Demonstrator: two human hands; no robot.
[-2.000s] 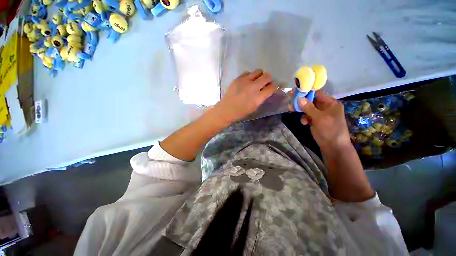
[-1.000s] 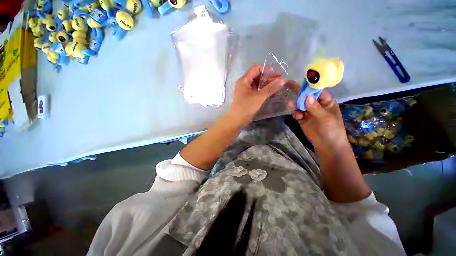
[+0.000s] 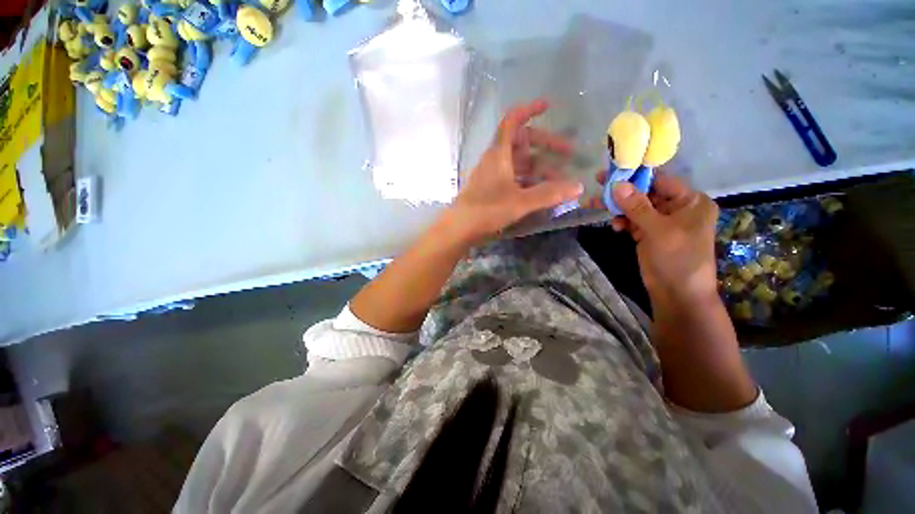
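A plush piece (image 3: 629,141) with two round yellow heads and a blue body stands upright in my right hand (image 3: 667,221), pinched by the blue part. Faint clear film glints above and beside the heads; its outline is hard to see. My left hand (image 3: 517,181) is left of the toy, its thumb and fingers spread apart. A small pale bluish shiny bit (image 3: 566,208) shows at its thumb tip; I cannot tell if it is stuck there. A stack of clear bags (image 3: 413,110) lies left of my left hand.
A plush pile (image 3: 135,55) lies at the far left, beside yellow printed packaging (image 3: 22,131) and a small white object (image 3: 87,199). Blue-handled snips (image 3: 803,118) lie at the right. An open carton (image 3: 863,251) with packed plush is below the table edge at the right.
My left hand held a shiny clear bag a second ago; its fingers are now spread. The toy has turned from one head facing up to both heads side by side, slightly further right.
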